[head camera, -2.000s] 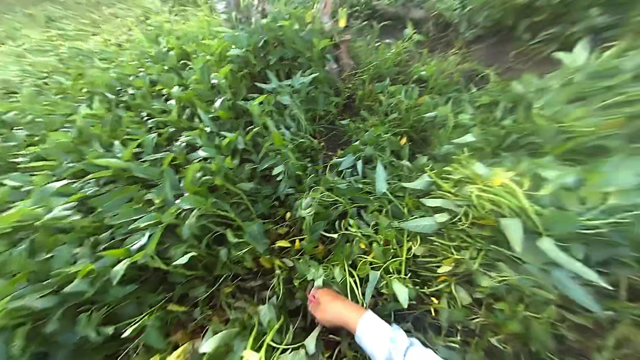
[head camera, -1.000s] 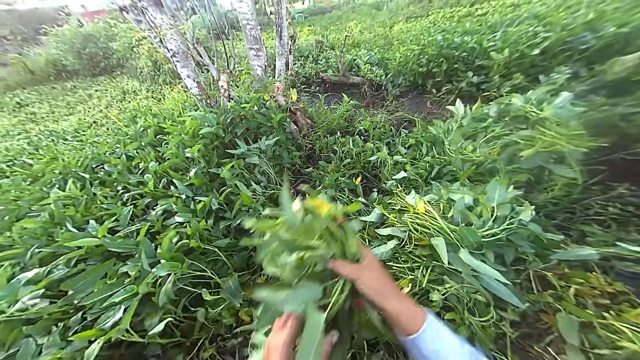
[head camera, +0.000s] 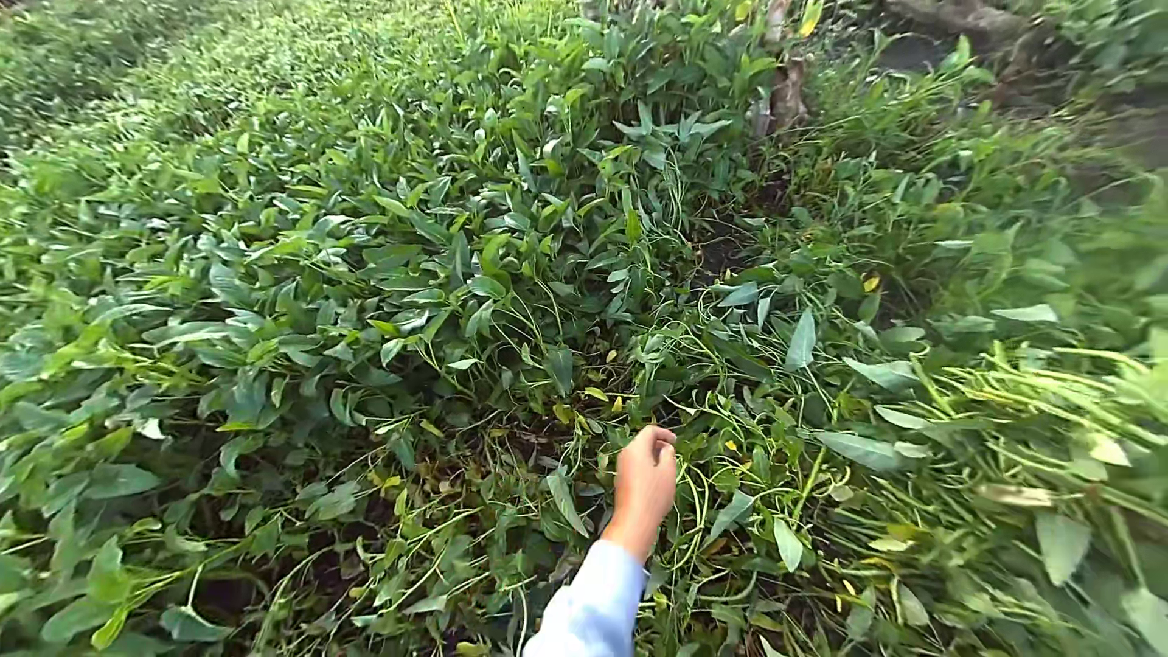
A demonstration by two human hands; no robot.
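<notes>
My left hand, in a light blue sleeve, reaches from the bottom centre over low leafy greens. Its fingers are curled toward the right, and their tips are partly hidden; whether they grip a stem cannot be told. Thin green stems lie just right of the hand. Arrow-shaped leaves and some yellow leaves are close by. On the right, a heap of long pale-green stems with leaves lies over the plants. My right hand is out of view.
Dense upright greens cover the left and far side. A woody trunk base stands at the top, right of centre. Dark soil shows between plants, and a branch lies at the top right.
One second ago both hands were around a bunch of leafy greens; that bunch is no longer seen in them. My right hand has left the view. The view has tilted down.
</notes>
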